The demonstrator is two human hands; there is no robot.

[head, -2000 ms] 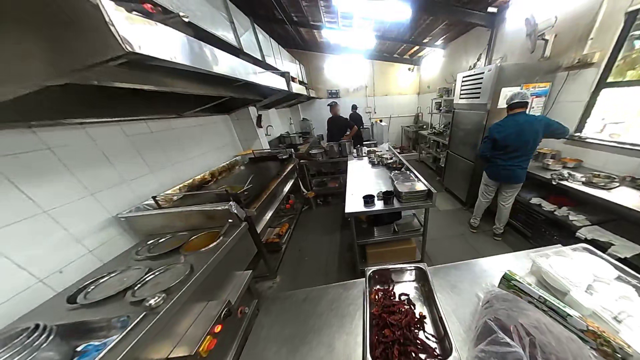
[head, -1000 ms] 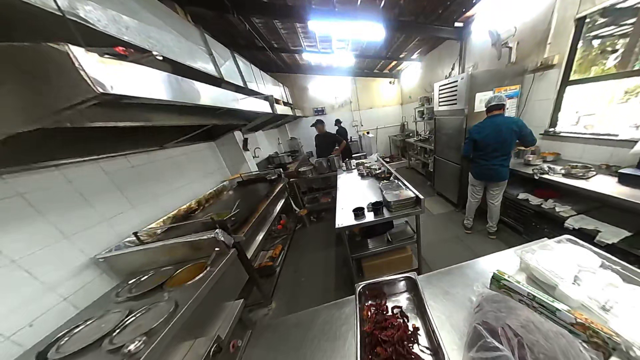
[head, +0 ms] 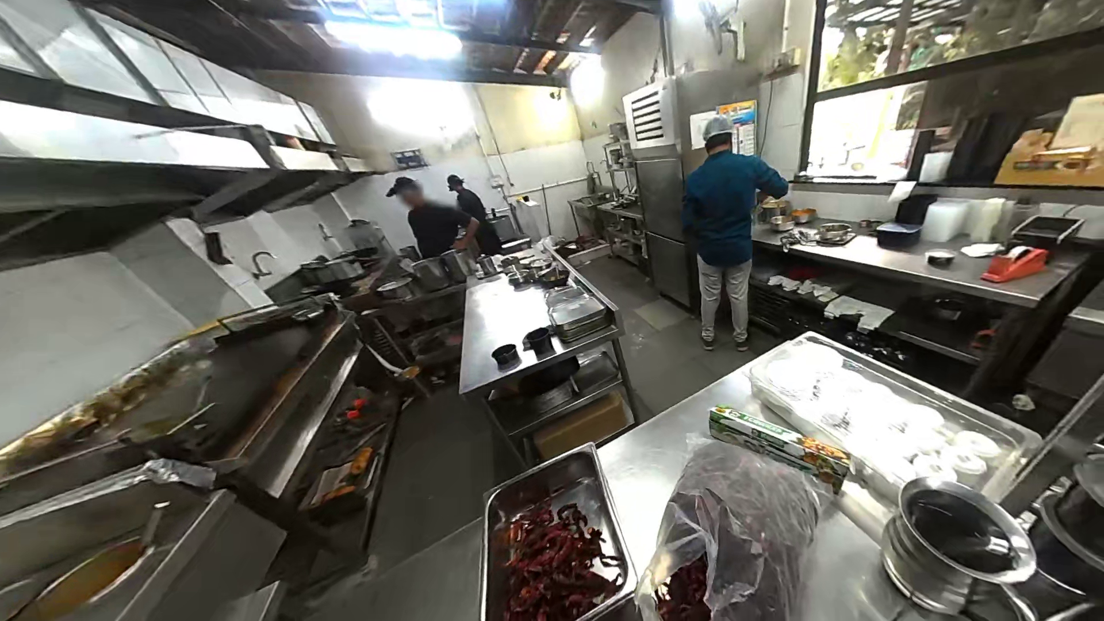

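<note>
Neither of my hands is in view. Dried red chillies (head: 556, 556) lie in a rectangular steel pan (head: 611, 500) at the bottom centre, on a steel table (head: 655, 423). Right beside the pan, a clear plastic bag (head: 746, 517) holds more dark red chillies, showing at its mouth. Behind the bag lies a long printed carton (head: 780, 444). A clear plastic tub (head: 897, 379) with many white round lids or cups stands at the table's right. Steel pots (head: 957, 543) are at the lower right corner.
Further ahead, a steel worktable (head: 492, 319) carries black bowls (head: 521, 343) and stacked trays (head: 576, 312). A griddle (head: 267, 371) runs along the left. A person in a blue shirt (head: 727, 207) stands at the right counter; two people in dark clothes (head: 435, 220) are at the back.
The view has turned to the right and down, bringing the steel pots and the far right counter into sight. The chilli pan and the bag stay on the table.
</note>
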